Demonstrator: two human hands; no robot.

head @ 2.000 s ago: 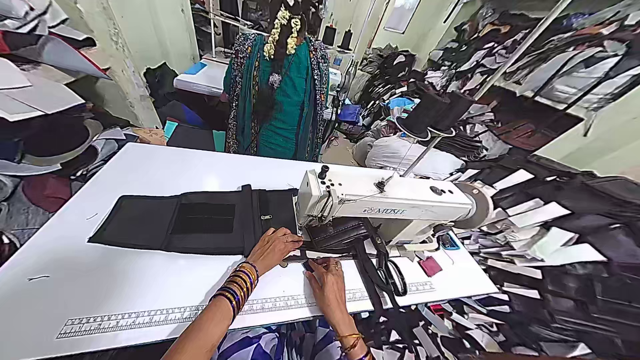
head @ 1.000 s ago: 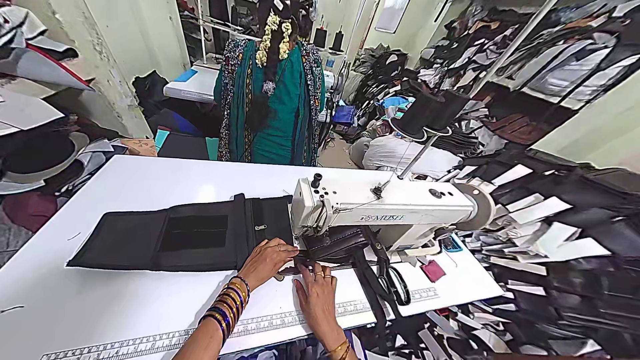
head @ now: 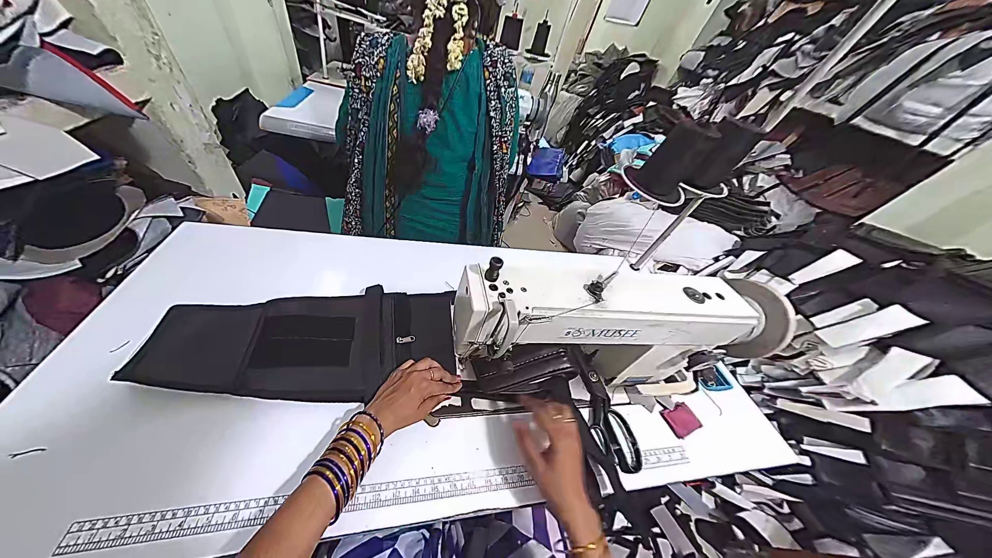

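Observation:
A white industrial sewing machine stands on a white table. A long black fabric panel with a zipper pull lies flat to the left of its needle. My left hand rests with its fingers on the panel's lower right edge, just left of the presser foot. My right hand, blurred, is over the table in front of the machine, near a dark strip that hangs over the front edge; whether it holds anything is unclear. Black-handled scissors lie right of it. Folded dark material sits under the machine arm.
A printed ruler scale runs along the table's front. A small maroon piece and a blue item lie at the right. Black thread cones stand behind the machine. A person in green is beyond the table. Scraps are piled around.
My right hand has moved right, away from the left hand and the work by the needle. My left hand remains on the panel's edge.

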